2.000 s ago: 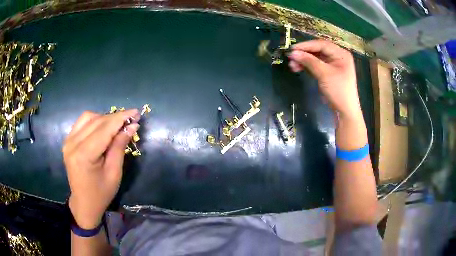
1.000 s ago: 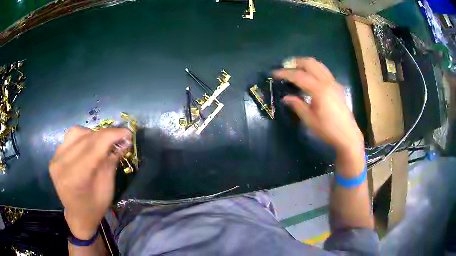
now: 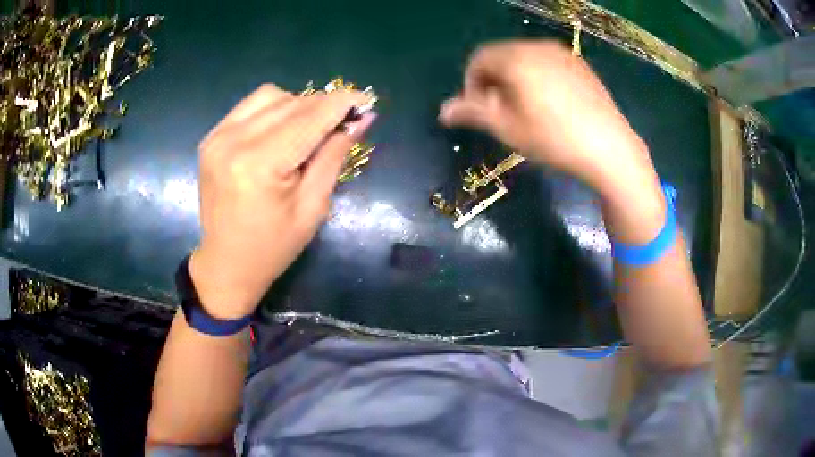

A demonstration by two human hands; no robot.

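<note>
My left hand (image 3: pixel 259 178) is left of the middle, above the green bench top, its thumb and forefinger pinched on several brass contact strips (image 3: pixel 356 162) that stick out past the fingertips. My right hand (image 3: pixel 536 103) is right of the middle, blurred, with fingers curled; whether it holds anything cannot be told. More brass strips (image 3: pixel 483 207) lie on the bench just below my right hand and are partly covered by it.
A loose pile of brass strips (image 3: pixel 63 107) lies at the far left. A small dark block (image 3: pixel 414 256) lies near the bench front. A black crate with gold strips (image 3: pixel 58 402) is at lower left. A cardboard-lined tray (image 3: pixel 738 223) stands at the right bench end.
My left hand has moved right and up with the brass strips. My right hand has moved up and left over the loose strips. The camera view has also shifted.
</note>
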